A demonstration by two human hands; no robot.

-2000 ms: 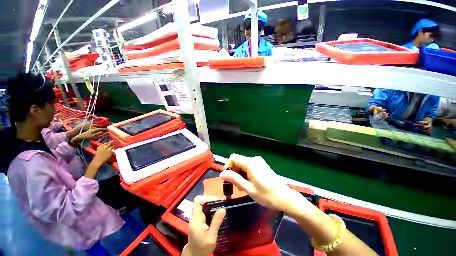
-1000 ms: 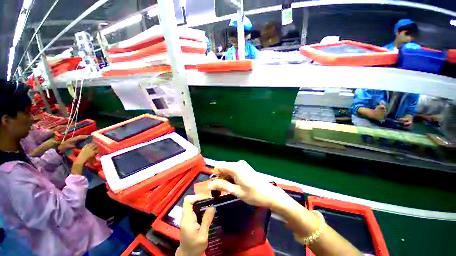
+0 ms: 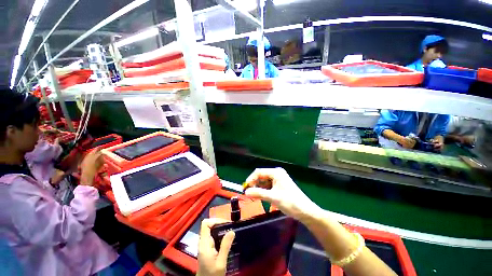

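Observation:
My left hand (image 3: 214, 249) grips the left end of a black tablet (image 3: 259, 245), thumb over its front. Small text lines show at the left of its dark screen. A black test plug (image 3: 235, 209) stands up from the tablet's top edge. A second dark stub shows at the top edge further right, partly behind my right hand. My right hand (image 3: 278, 193) is raised above the tablet, fingers curled together, off the plug. A small dark and yellowish thing shows at its fingertips, too blurred to name. An orange-red tray lies behind and under the tablet.
A leaning stack of orange trays topped by a white foam tray (image 3: 123, 195) is at left. A person in pink (image 3: 54, 215) works beyond it. A tray with a tablet (image 3: 404, 253) is at right. A metal post (image 3: 204, 129) and shelf (image 3: 345, 96) stand ahead; people in blue are behind.
My right hand has let go of the plug and moved up and right, so the plug shows fully. My left hand still holds the tablet. The view has shifted slightly.

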